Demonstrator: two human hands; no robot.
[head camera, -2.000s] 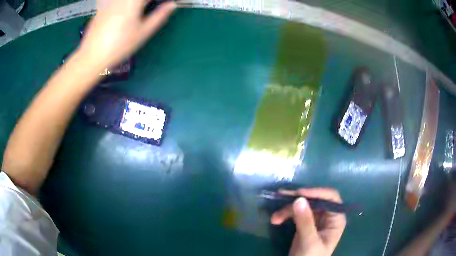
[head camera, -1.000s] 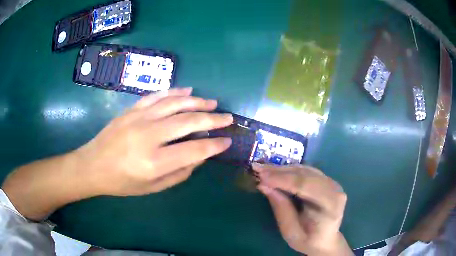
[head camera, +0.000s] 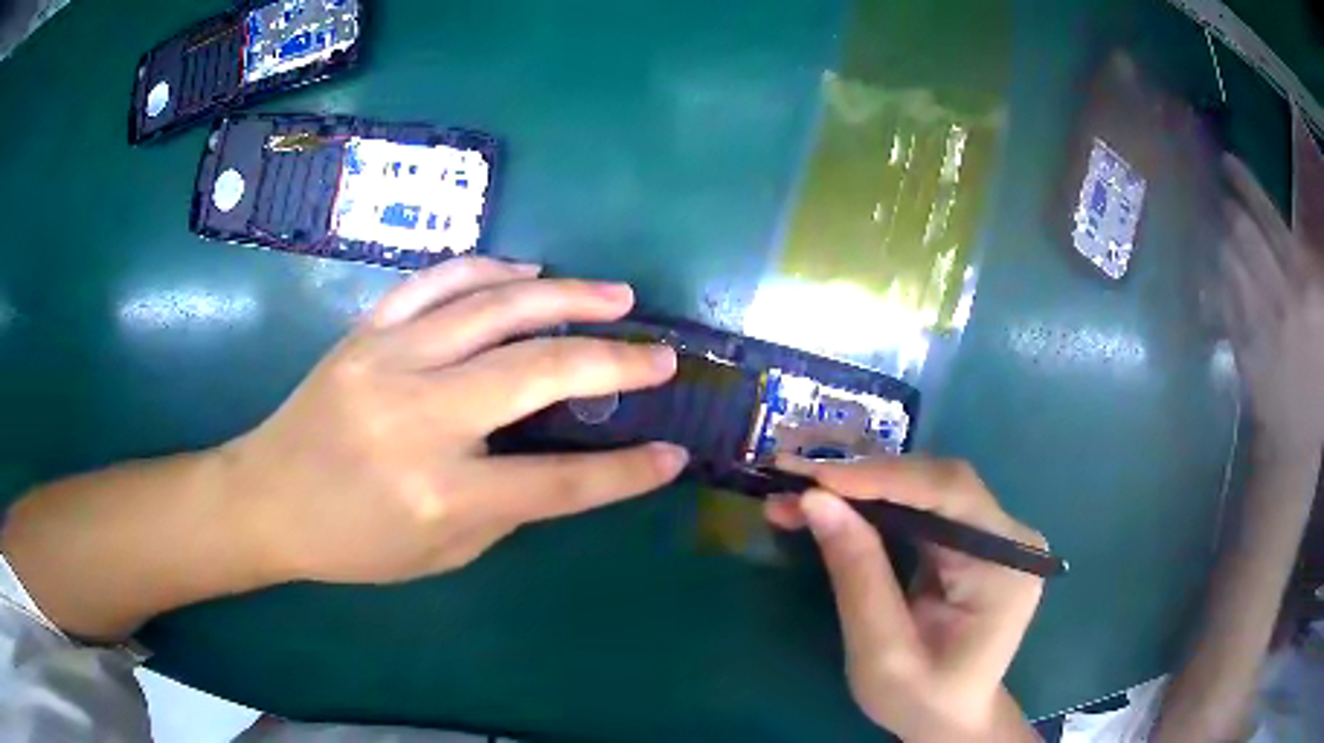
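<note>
A black phone housing (head camera: 697, 414) lies in front of me, its ribbed section to the left and its bright circuit board (head camera: 842, 421) to the right. My left hand (head camera: 421, 421) lies over the left end of the housing, fingers spread across it and holding it. My right hand (head camera: 908, 581) holds dark tweezers (head camera: 958, 537). Their tips are at the housing's near edge, by the joint between ribbed section and board. Whether the tips hold a piece cannot be seen. An amber tape piece (head camera: 733, 526) shows just below the housing.
Two open phone housings lie upper left, one nearer (head camera: 269, 189) and one farther (head camera: 196, 80). A yellow-green tape sheet (head camera: 886, 203) lies beyond the housing. At right are a faded phone unit (head camera: 1109, 211) and another person's blurred hand and arm (head camera: 1263, 319).
A housing was brought under my hands after the first frame. Since the second, it has shifted slightly right, and the tweezers show more clearly. Another person's arm has reached in at right.
</note>
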